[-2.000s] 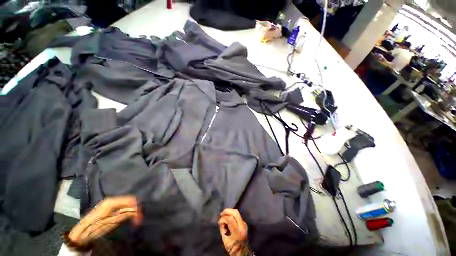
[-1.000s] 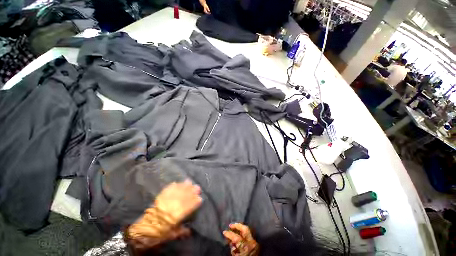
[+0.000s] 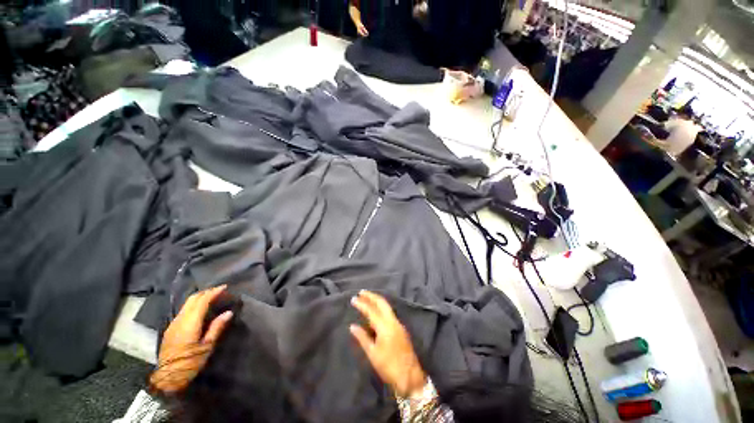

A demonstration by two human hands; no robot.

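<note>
A dark grey zip jacket (image 3: 331, 281) lies spread and wrinkled in front of me, with a thin silvery zip line running up its middle. My left hand (image 3: 194, 337) rests at the near left part of the cloth, thumb and fingers apart. My right hand (image 3: 384, 339) is on or just above the near middle of the cloth, fingers spread. Neither hand visibly pinches the cloth. The nearest edge of the cloth is dark and blurred.
More dark grey jackets lie at the left (image 3: 74, 240) and far side (image 3: 240, 124). At the right are black cables with a small box (image 3: 561, 332), a black-headed white bottle (image 3: 570, 268), a blue-white can (image 3: 632, 385), and green (image 3: 627, 350) and red (image 3: 638, 409) spools. A person stands beyond.
My left hand has moved left and now lies open. My right hand has moved up, its fingers now spread. The near cloth is folded differently. The camera view has shifted slightly.
</note>
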